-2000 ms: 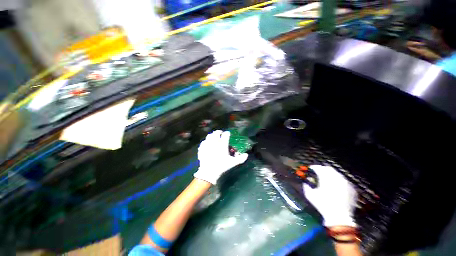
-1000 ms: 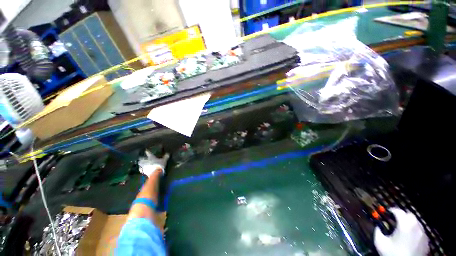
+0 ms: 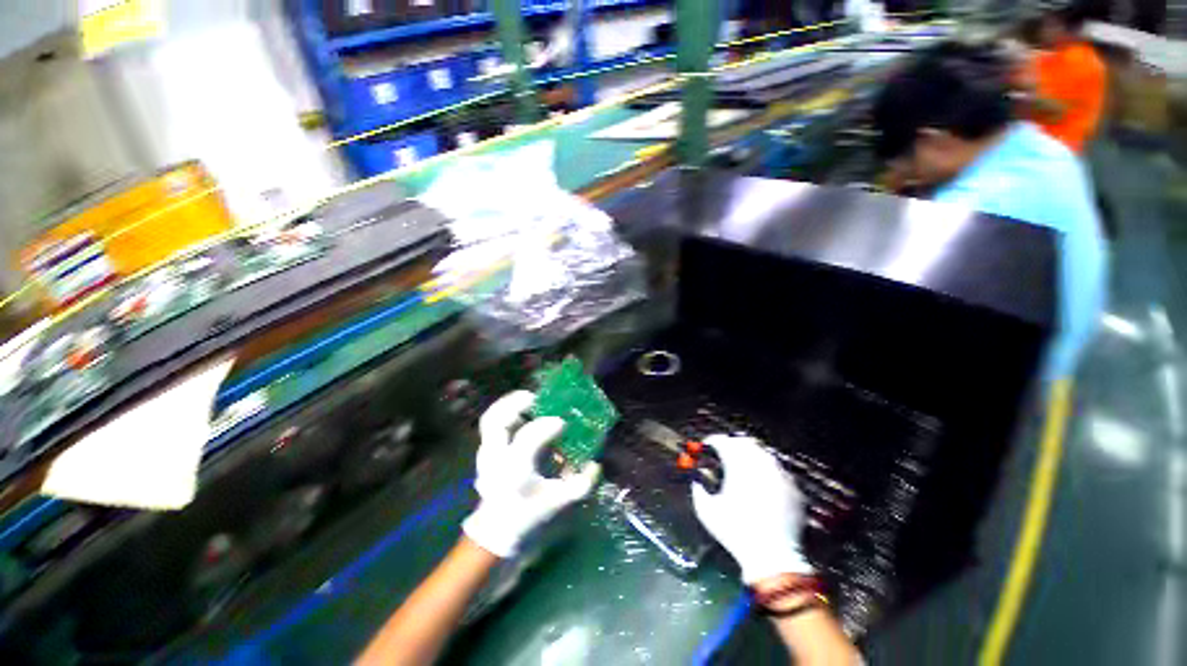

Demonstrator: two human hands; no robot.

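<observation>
My left hand (image 3: 518,475), in a white glove, holds a green printed circuit board (image 3: 573,412) tilted up, its plain green side showing, at the near left edge of the black box. My right hand (image 3: 755,505), also gloved, is closed around the diagonal cutters (image 3: 690,454); their orange-red bands show and the jaws point left towards the board, not touching it. The grip and handles are mostly hidden by the glove. The lead-catching box (image 3: 833,277) stands open-fronted under and beyond my right hand, with tiny silver specks on its perforated floor.
A silver box handle (image 3: 655,531) lies at the box's front edge. A crinkled clear plastic bag (image 3: 540,267) is behind the box. A white sheet (image 3: 150,442) hangs at the shelf edge. Blurred boards are on the dark conveyor at left. A person in light blue (image 3: 1035,208) is beyond the box.
One second ago my left hand was reaching over the conveyor at left; now it is beside the box holding a board. The view has swung right. My right hand still holds the cutters.
</observation>
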